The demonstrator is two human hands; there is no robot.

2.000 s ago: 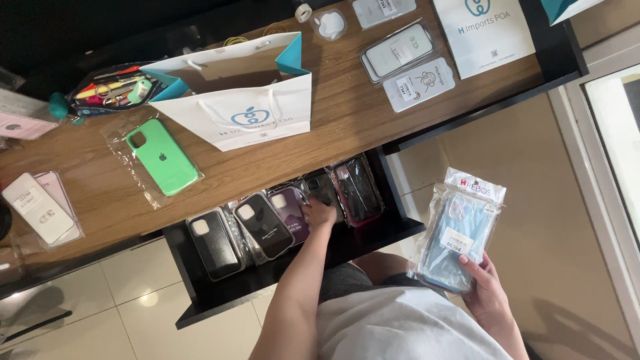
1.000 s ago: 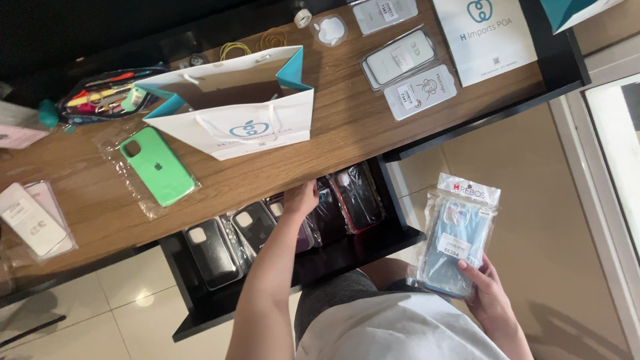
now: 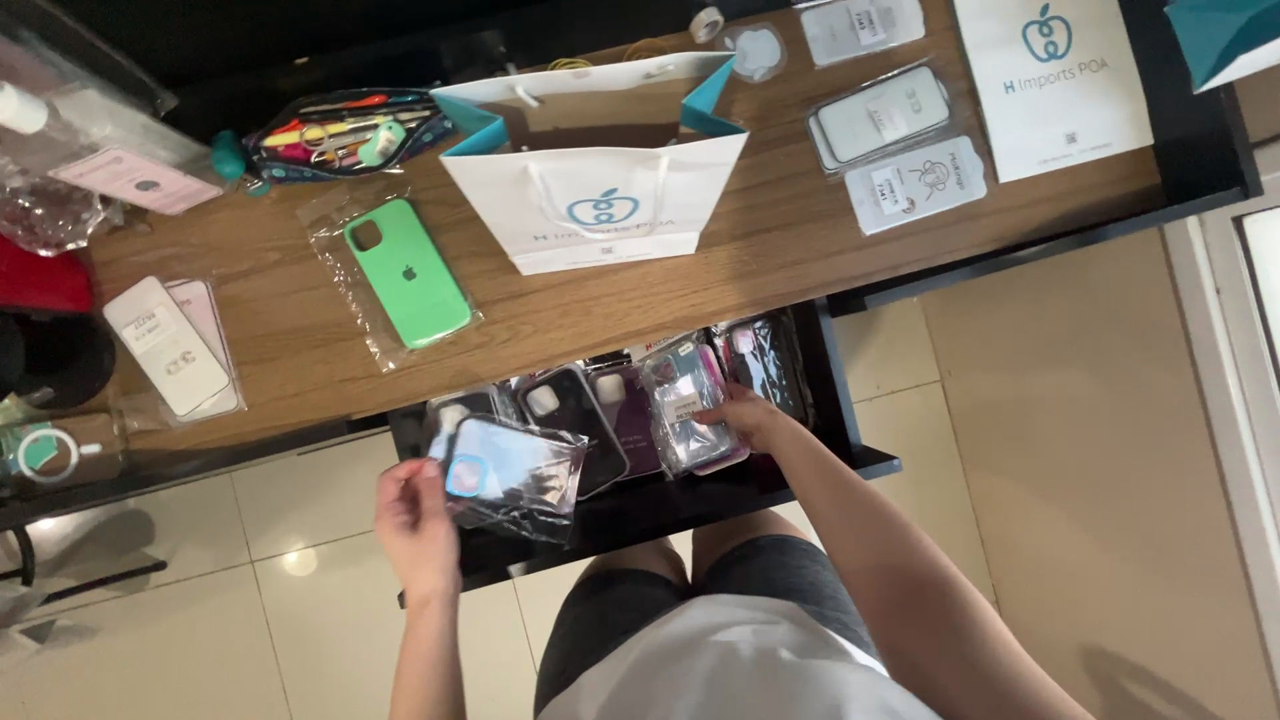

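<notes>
My left hand (image 3: 415, 505) grips the edge of a clear phone case with a blue camera ring (image 3: 510, 465), in a plastic bag, over the left end of the open black drawer (image 3: 640, 515). My right hand (image 3: 752, 415) holds several bagged phone cases (image 3: 685, 405) above the drawer's right half; a light-blue one with a label lies on top, a pink edge under it. Between my hands, a black phone case (image 3: 575, 425) and a purple phone case (image 3: 630, 420) lie in the drawer. A dark glossy bagged case (image 3: 768, 365) is at its right end.
On the wooden desk (image 3: 760, 240) stand a white paper bag (image 3: 600, 210) and an open pencil pouch (image 3: 345, 135). A green phone case (image 3: 410, 275) in plastic lies left of the bag. Packaged screen protectors (image 3: 880, 115) lie at the right, boxed ones (image 3: 168, 345) at the left.
My left hand has come out of the drawer's middle to its left end and now holds a clear case. My right hand has moved left with the light-blue case, from beside the drawer to over it.
</notes>
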